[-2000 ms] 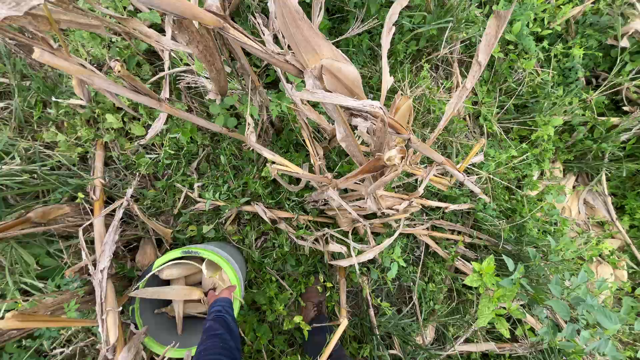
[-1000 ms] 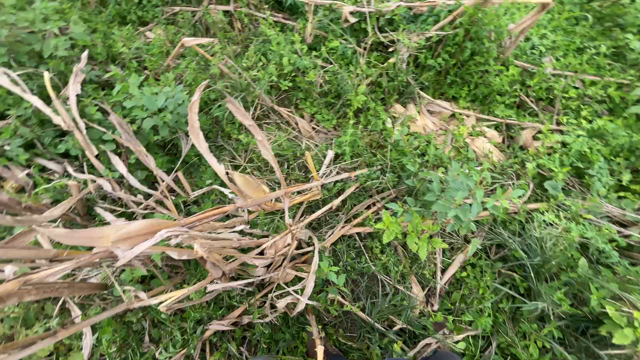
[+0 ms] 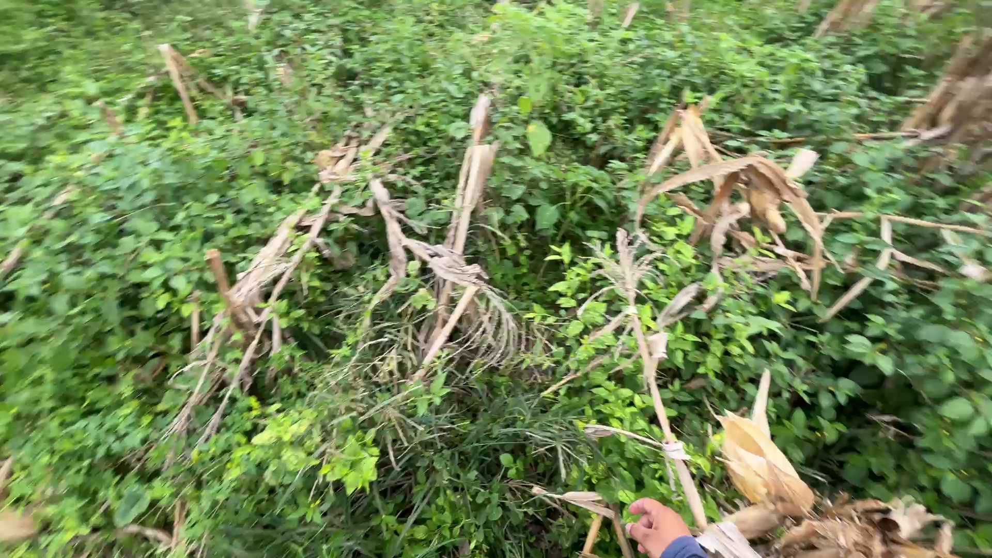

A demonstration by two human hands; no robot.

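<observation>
My right hand (image 3: 655,528), in a blue sleeve, shows at the lower edge of the head view, right of the middle. Its fingers are loosely bent and a little apart, with nothing seen between them. Close by stands a dry maize stalk with a tassel (image 3: 647,360), slanting up to the left. A dry, opened maize husk (image 3: 763,465) lies to the right of the hand, over a heap of brown dry leaves (image 3: 860,531). My left hand is out of view.
Broken dry stalks (image 3: 465,194) stand among dense green weeds (image 3: 101,333). Bent stalks with dry leaves lean at the left (image 3: 267,279), and a drooping plant with curled dry husks (image 3: 748,182) stands at the upper right.
The view has swung to another patch of the field. The hand in the bucket of maize ears, seen two seconds ago, is out of view with the bucket; my right hand has come into view.
</observation>
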